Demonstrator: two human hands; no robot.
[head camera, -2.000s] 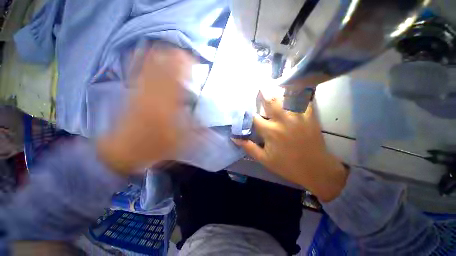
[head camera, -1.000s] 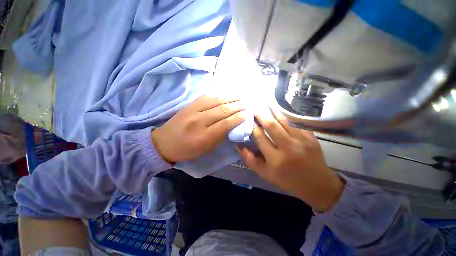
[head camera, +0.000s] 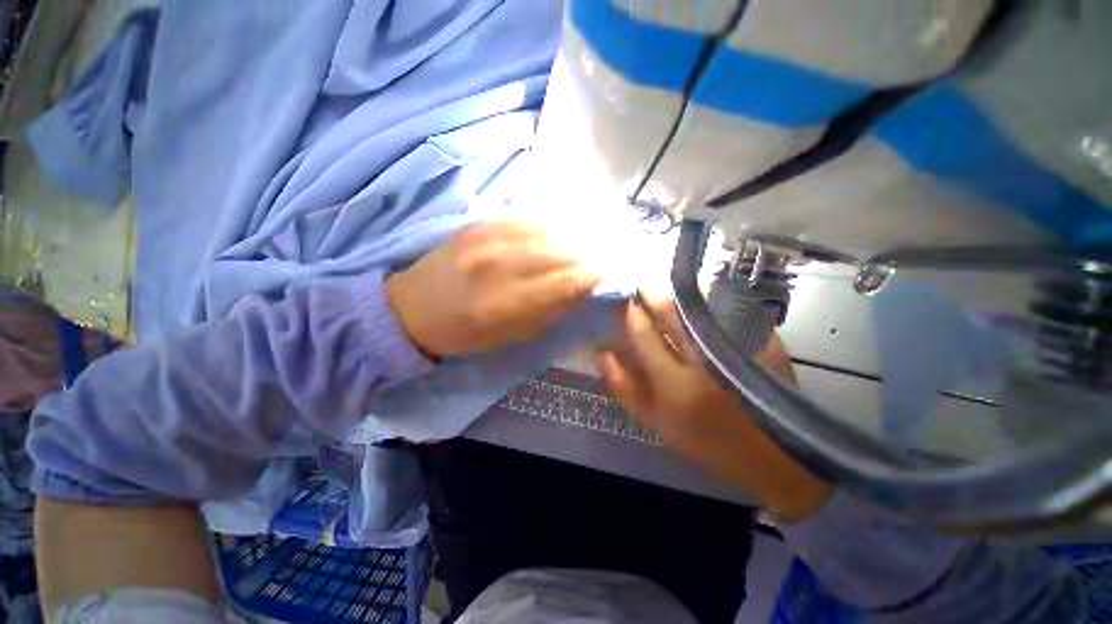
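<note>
A light blue garment (head camera: 232, 146) lies heaped on the table left of the sewing machine (head camera: 793, 122). My left hand (head camera: 500, 287) rests on it, fingertips gathered at a small piece of light blue cloth (head camera: 616, 293) below the bright glare. My right hand (head camera: 695, 396) has its fingertips at the same piece, from the right. The fingers of both hands nearly meet there. The needle and presser foot are lost in the glare. A shiny curved metal bar (head camera: 780, 414) passes in front of my right hand and partly hides it.
A printed ruler (head camera: 573, 408) runs along the table's front edge. A blue basket (head camera: 323, 579) stands below at left, another (head camera: 799, 597) at lower right. A pale blue scrap (head camera: 908, 347) lies right of the machine. A person's bare forearm or leg (?) (head camera: 122, 549) shows at lower left.
The view has shifted, so the machine head and curved bar look larger and lower. My left hand, blurred and raised at first, is down at the cloth. The ruler is more exposed.
</note>
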